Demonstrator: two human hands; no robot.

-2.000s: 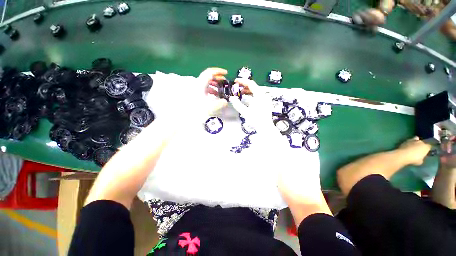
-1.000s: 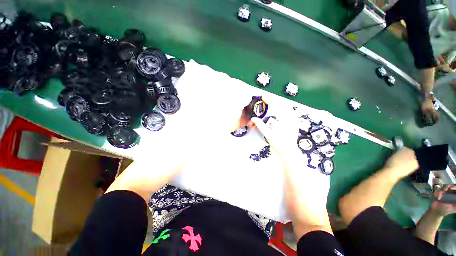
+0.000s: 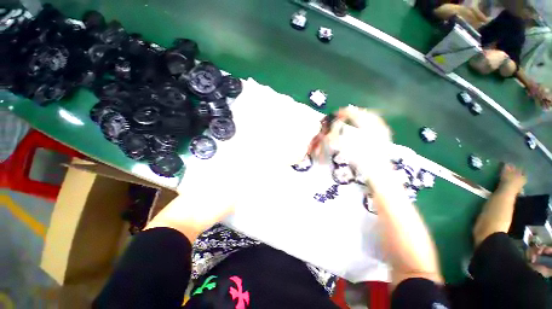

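My left hand [image 3: 316, 145], washed out by glare, holds a dark partly built unit [image 3: 328, 122] above the white work cloth [image 3: 266, 114]. My right hand [image 3: 363, 136] is blurred, with its fingers close beside or over the unit; whether it grips anything is hidden. One ring with a pale centre [image 3: 302, 163] lies under my left hand and another ring [image 3: 342, 174] lies below my right hand. Small black clips [image 3: 327, 194] lie in a loose patch mid-cloth. A cluster of ring-and-insert subassemblies [image 3: 423, 178] is partly covered by my right hand and forearm.
A large heap of black round housings [image 3: 151, 108] lies at left. Scattered units [image 3: 318, 98] sit on the green conveyor belt [image 3: 254, 36]. An open cardboard box [image 3: 78, 217] and red stool [image 3: 36, 163] are at lower left. A neighbour's arm [image 3: 499, 196] is at right.
My right hand has moved up and right and now covers part of the cluster. A ring shows on the cloth beneath it. The view has shifted slightly, and the neighbour's hand has moved up.
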